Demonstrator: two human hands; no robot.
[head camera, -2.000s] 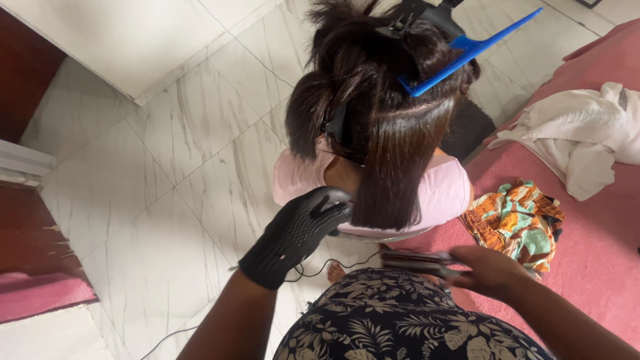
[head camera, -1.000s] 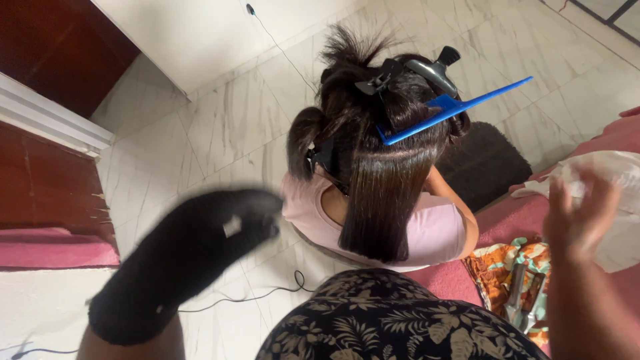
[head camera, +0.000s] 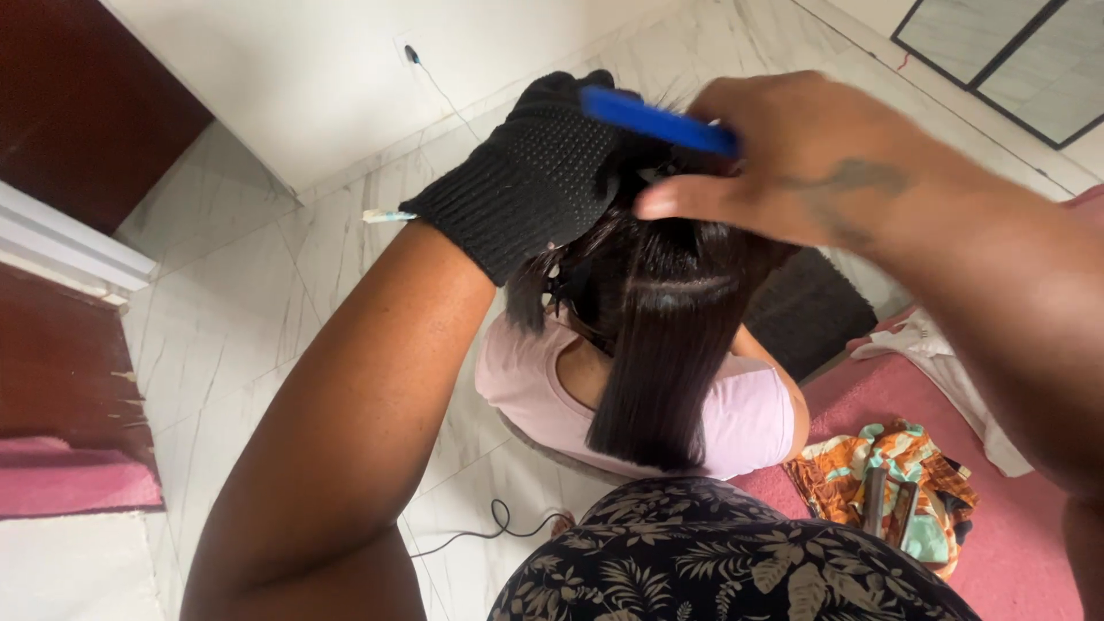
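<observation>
A person in a pink top (head camera: 535, 379) sits in front of me with their back to me. Their long dark hair (head camera: 664, 371) hangs straight down behind, with a parting across it. My left hand (head camera: 552, 164), in a black dotted knit glove, is at the top of the hair; its fingertips are hidden, so its grip is unclear. Beside it on the right, my bare right hand (head camera: 759, 164) holds a blue comb (head camera: 660, 121), which is blurred. A flat iron (head camera: 888, 509) lies on an orange patterned cloth (head camera: 828, 470) at the lower right.
A pink-covered seat (head camera: 1018, 535) runs along the right, with a white cloth (head camera: 957, 379) on it. A dark mat (head camera: 811, 310) lies on the marble-patterned floor (head camera: 224, 302). A black cable (head camera: 496, 526) curls on the floor, and a plug (head camera: 411, 54) sits in the wall socket.
The flat iron, in my right hand two seconds ago, now lies on the patterned cloth. Both hands have moved to the head, and the comb has gone from the hair into my right hand.
</observation>
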